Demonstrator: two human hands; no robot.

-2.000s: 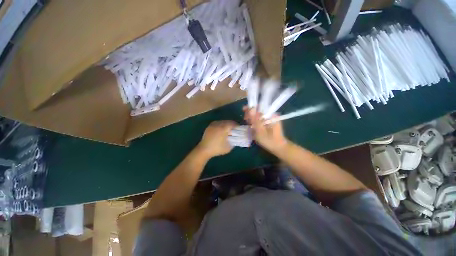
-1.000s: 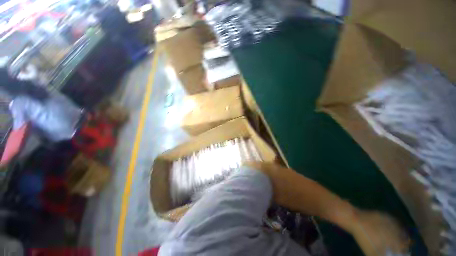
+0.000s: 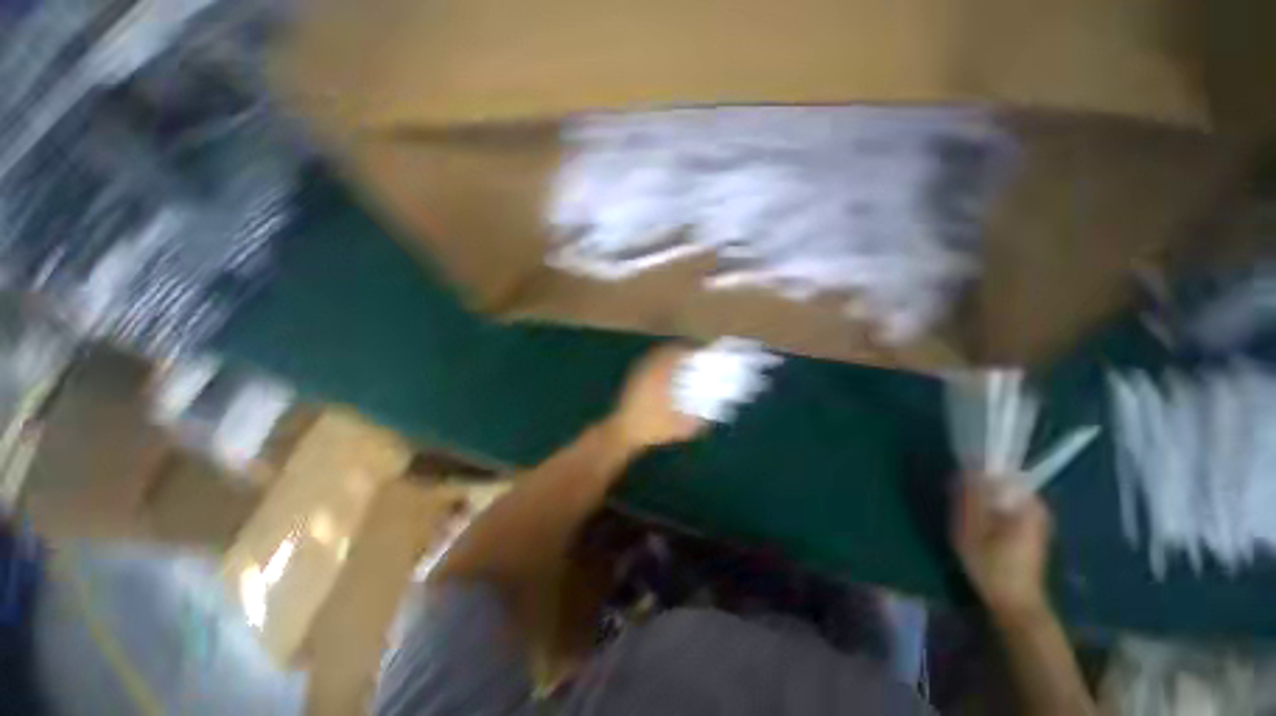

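My left hand is closed on a bundle of white plastic sticks, seen end-on, above the green bench in front of the large carton. My right hand is to the right, holding several white sticks that fan upward from the fist, one leaning right. The large open carton holds a jumbled heap of white pieces. A fanned pile of long white rods lies on the bench at the right. The picture is blurred, so finger detail is hidden.
The green bench runs below the carton. Shiny clear packaging is at the far left. Brown cartons stand below the bench edge at left, by the pale floor. Pale parts show at the bottom right.
The view has swung from the lower carton and floor at left back to the bench. Both hands are in view, now apart; two seconds ago they were together with the sticks.
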